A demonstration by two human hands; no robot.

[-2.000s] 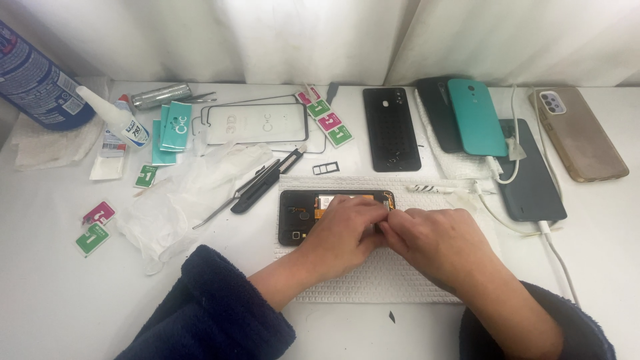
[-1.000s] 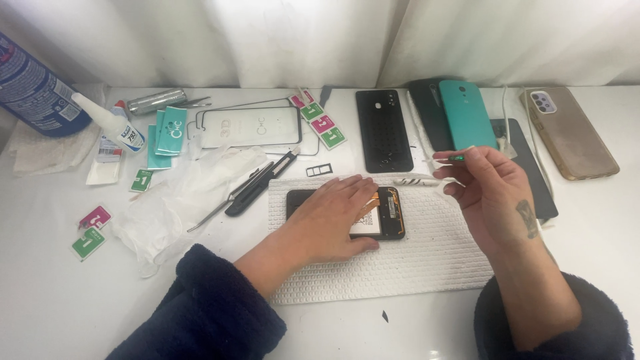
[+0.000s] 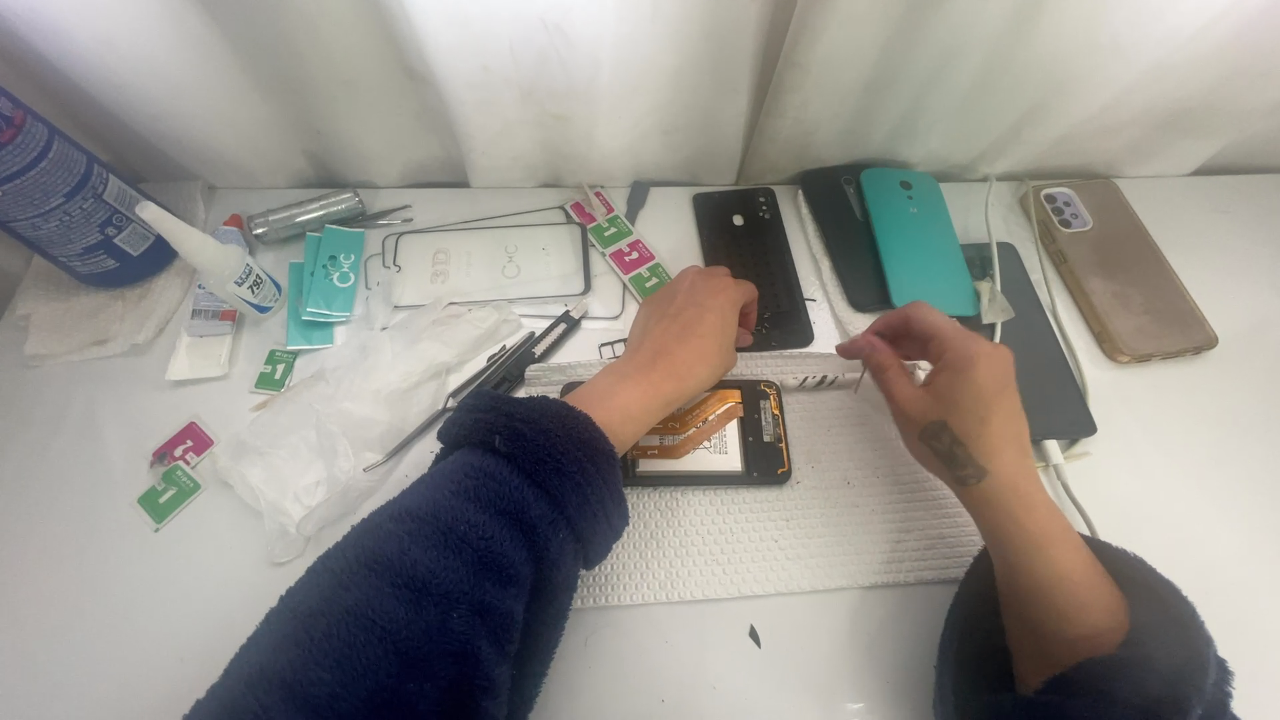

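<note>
An opened smartphone (image 3: 775, 460) lies on a white textured cloth (image 3: 780, 550), its orange flex cables and battery showing; my left forearm covers its left end. Beyond it, my left hand (image 3: 690, 325) reaches over to the lower edge of a black phone back cover (image 3: 750, 230), fingertips bent down there; whether it grips anything is hidden. To the right, my right hand (image 3: 930, 385) is raised above the cloth, thumb and forefinger pinched on a small thin object (image 3: 861, 376), too small to name. A rolled piece with dark marks (image 3: 820, 381) rests on the cloth between the hands.
Left stand a blue can (image 3: 80, 200), a glue bottle (image 3: 225, 265) and crumpled white film (image 3: 350, 410). A utility knife (image 3: 530, 350), tweezers (image 3: 420, 430) and screen glasses (image 3: 490, 265) lie nearby. Right are a teal phone (image 3: 915, 240), a cased phone (image 3: 1125, 270) and white cables (image 3: 1065, 480).
My left hand has left the opened phone and moved up to the black back cover. My right hand, at the opened phone two seconds ago, is now off to the right, lower than one second ago.
</note>
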